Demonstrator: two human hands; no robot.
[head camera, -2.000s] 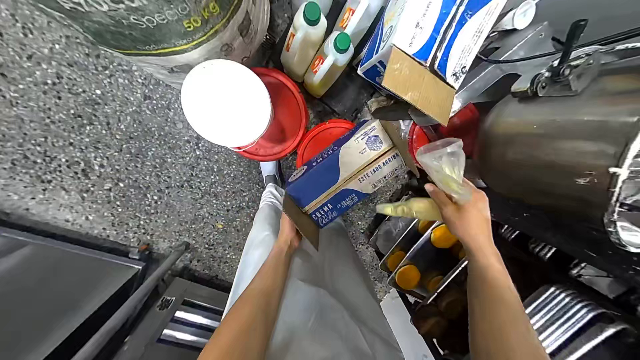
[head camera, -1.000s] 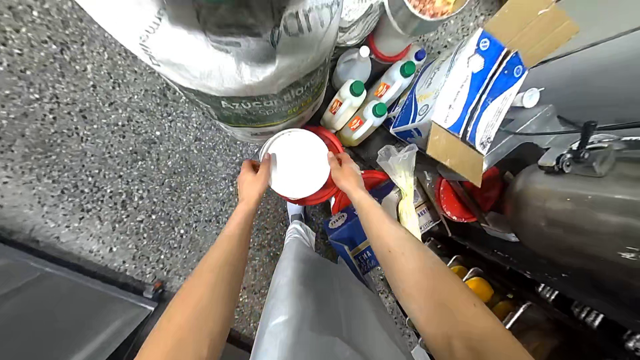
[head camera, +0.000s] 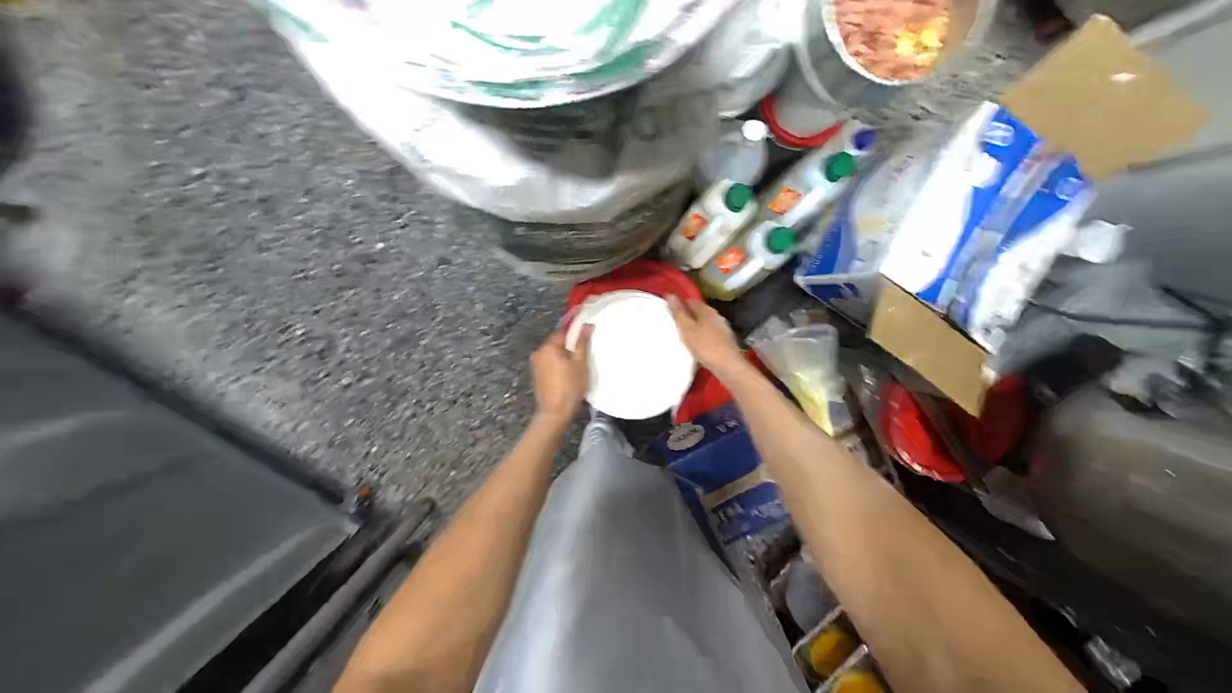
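A round white lid or shallow tub (head camera: 640, 356) is held at its rim between my two hands, above a red round container (head camera: 643, 279) on the floor. My left hand (head camera: 561, 373) grips its left edge, and my right hand (head camera: 703, 332) its upper right edge. Beside my right forearm a clear plastic bag with pale yellow contents (head camera: 813, 371) rests near a blue cardboard box (head camera: 717, 452). The frame is blurred, so the white thing's depth cannot be told.
A big white woven sack (head camera: 577, 154) stands ahead. Plastic bottles with green caps (head camera: 760, 255) stand right of it, near an open blue and white carton (head camera: 972, 231). A bucket with pinkish contents (head camera: 890, 38) is at the top. A grey metal surface (head camera: 144, 539) lies at lower left.
My left hand has left the blue box and my right hand has let go of the plastic bag; both now grip the white round thing. The view has shifted.
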